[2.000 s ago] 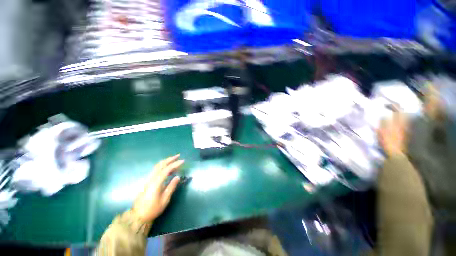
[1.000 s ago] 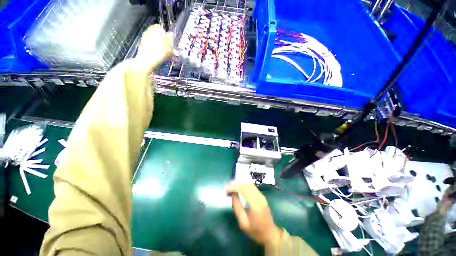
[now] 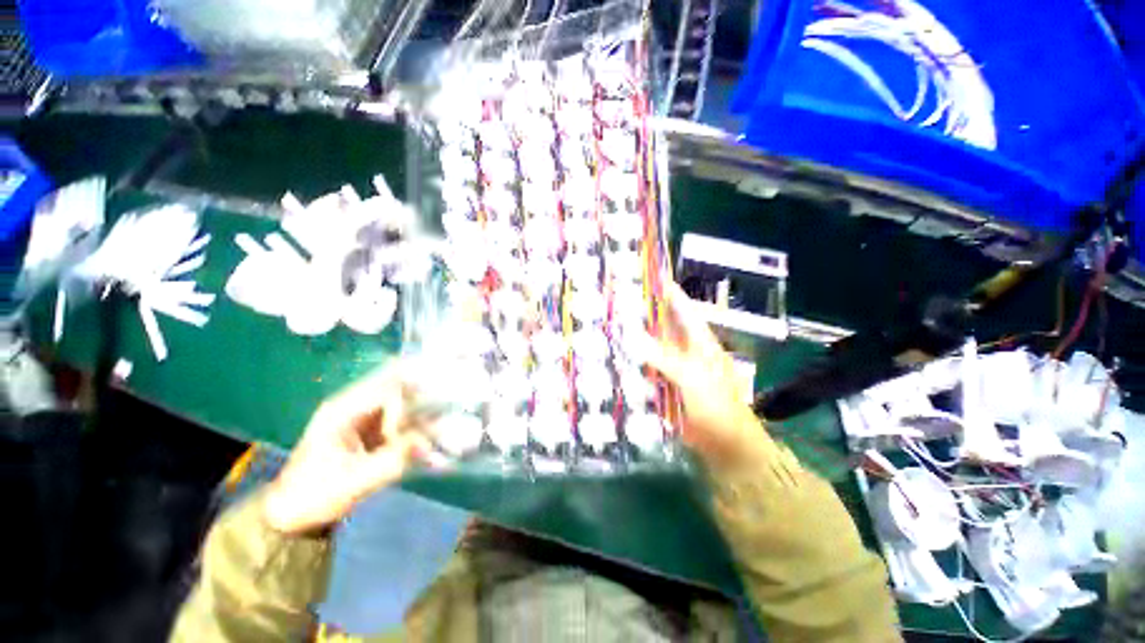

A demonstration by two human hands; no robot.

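Note:
A long clear component tray (image 3: 553, 264) filled with rows of small white wired components with red, yellow and dark leads is held over the bench, its far end reaching over the rack. My left hand (image 3: 358, 446) grips its near left corner, thumb and fingers pinched at the edge. My right hand (image 3: 701, 377) holds its right side near the front, fingers along the edge. The tray hides part of the bench and part of the screw feeder. The picture is somewhat blurred.
The pale screw feeder (image 3: 735, 279) stands behind my right hand. White housings with cables (image 3: 992, 465) pile at right. Waiting housings (image 3: 329, 261) and thin white strips (image 3: 157, 270) lie at left. The black screwdriver (image 3: 866, 358) is right of the feeder. A blue bin (image 3: 967, 107) holds white cables.
The tray has moved from the rack toward me over the bench. My left hand has come back from the rack, and my right hand has moved from before the feeder onto the tray's side.

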